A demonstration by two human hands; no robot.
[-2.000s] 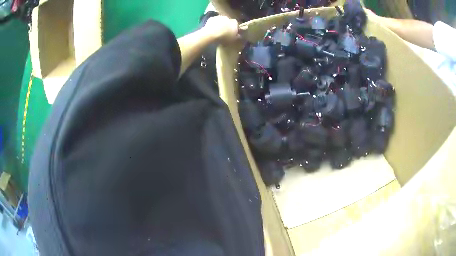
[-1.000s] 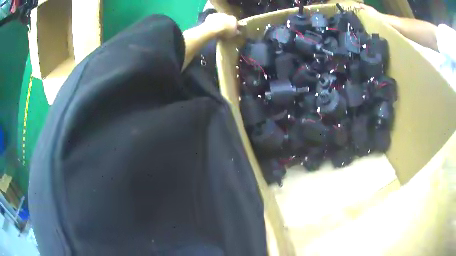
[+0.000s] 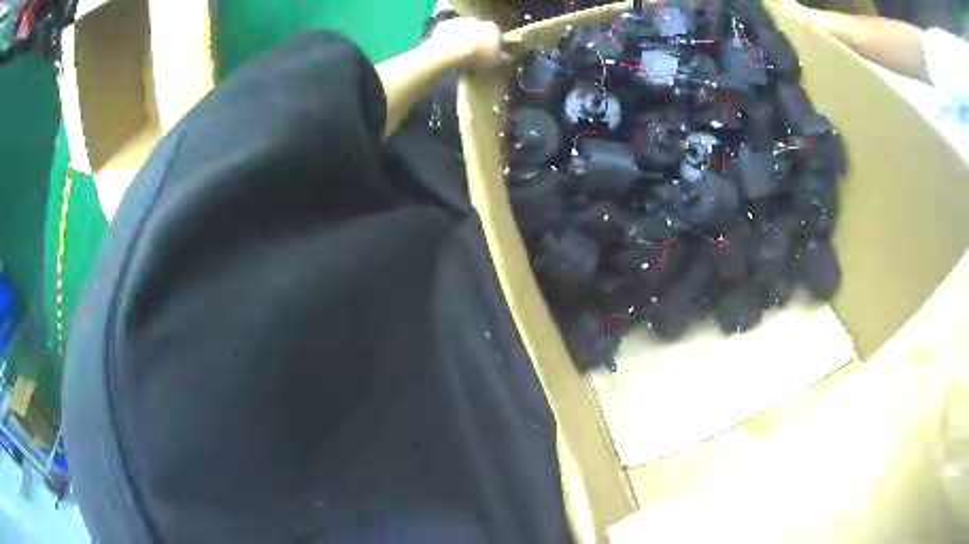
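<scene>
A large open cardboard carton (image 3: 914, 244) stands tilted in front of me, its near side close to the camera. Black motor-like parts (image 3: 691, 202) with thin red wires and shiny pins are heaped at its far end. The carton's inner base shows bare below the heap. My left hand (image 3: 468, 45), at the end of a loose black sleeve, is closed on the carton's far left rim. My right hand is not in view. Another person's forearm (image 3: 871, 43) with a pale sleeve reaches the far right rim; its hand is cut off by the top edge.
A smaller open carton (image 3: 183, 64), bare inside, stands at the upper left on the green floor (image 3: 276, 23). A yellow-marked line (image 3: 64, 255) runs down the floor at the left. Black cloth (image 3: 298, 351) fills the lower left. Small blurred items lie at the lower left edge.
The heap has shifted and tumbled a little toward the carton's far end, so different parts show on top. The left hand keeps its place on the rim.
</scene>
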